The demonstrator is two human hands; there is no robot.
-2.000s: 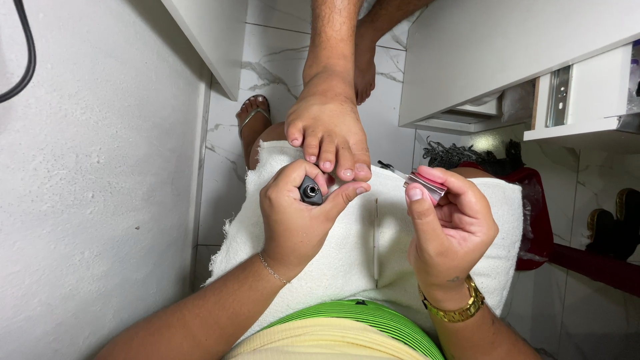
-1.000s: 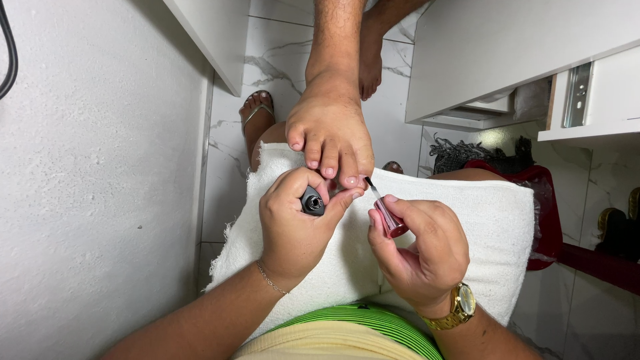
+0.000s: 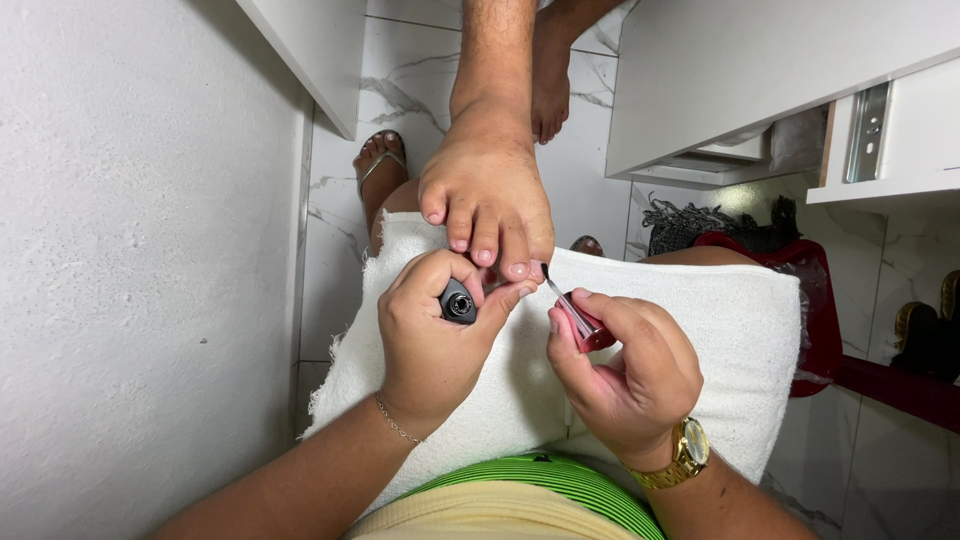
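Observation:
My left hand point(image 3: 439, 330) holds an uncapped dark nail polish bottle point(image 3: 458, 303) in its curled fingers, its thumb and fingertips against the toes of another person's foot point(image 3: 491, 180). My right hand point(image 3: 630, 367) grips the red and silver cap point(image 3: 585, 324) of a nail polish brush point(image 3: 553, 285). The brush's dark tip is at or very close to the big toe's nail; contact cannot be told for certain. Under both hands a white towel point(image 3: 675, 315) with a frayed left edge lies across my lap.
A white wall point(image 3: 142, 262) is at the left. At the upper right stands a white cabinet point(image 3: 720, 67) with an open drawer point(image 3: 900, 135). A red plastic container point(image 3: 825, 322) with dark fringed fabric point(image 3: 690, 225) sits right of the towel. The person's other foot point(image 3: 551, 82) rests on the tiled floor.
Two seconds ago the brush was farther right of the big toe; it has moved left to the toe, and its cap is tilted differently in my right hand. My left hand keeps the bottle by the toes.

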